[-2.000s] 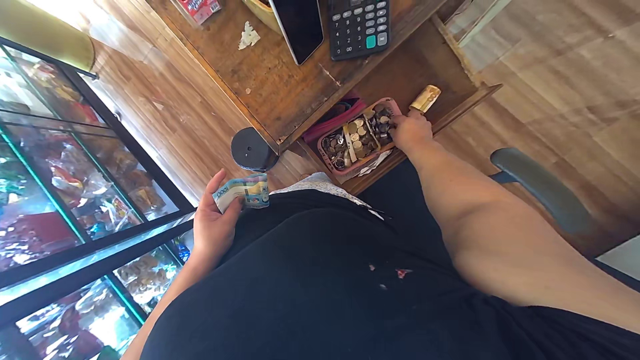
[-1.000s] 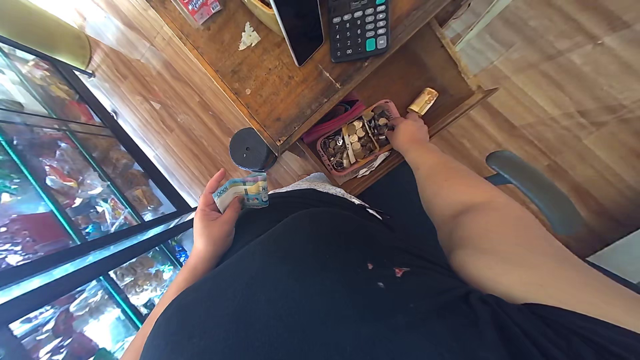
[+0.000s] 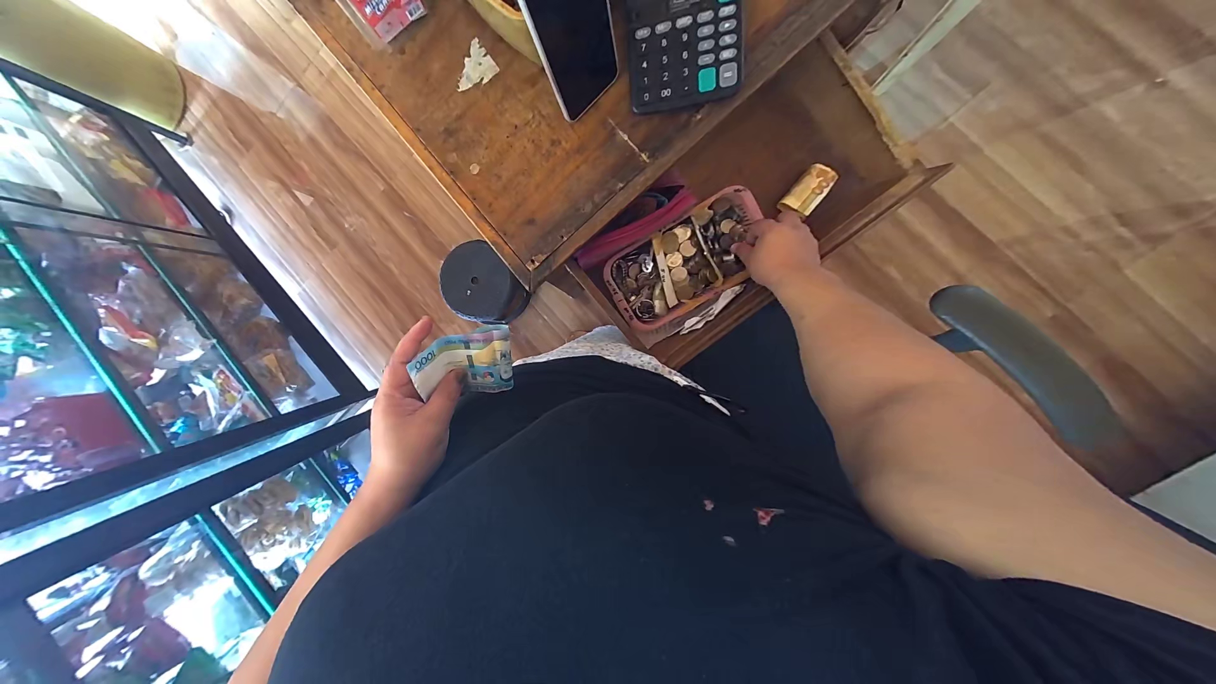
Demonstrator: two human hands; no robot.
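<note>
My left hand (image 3: 415, 408) pinches a folded blue banknote (image 3: 486, 359) between thumb and fingers, in front of my body. In the open wooden drawer lies a pink plastic basket (image 3: 635, 318) with compartments of coins (image 3: 676, 258). My right hand (image 3: 781, 249) reaches to the basket's right end, its fingertips down among the coins there; whether they grip any is hidden. Just beyond that hand a gold-coloured cylinder (image 3: 809, 188), perhaps a roll, rests in the drawer. A magenta pouch (image 3: 636, 228) is beside the basket, toward the desk.
On the wooden desk (image 3: 532, 161) are a calculator (image 3: 686, 57), a smartphone (image 3: 573, 47) and a torn paper scrap (image 3: 477, 66). A black round object (image 3: 483, 282) stands by the desk corner. Glass display shelves (image 3: 171, 313) line the left; a chair armrest (image 3: 1031, 366) is at right.
</note>
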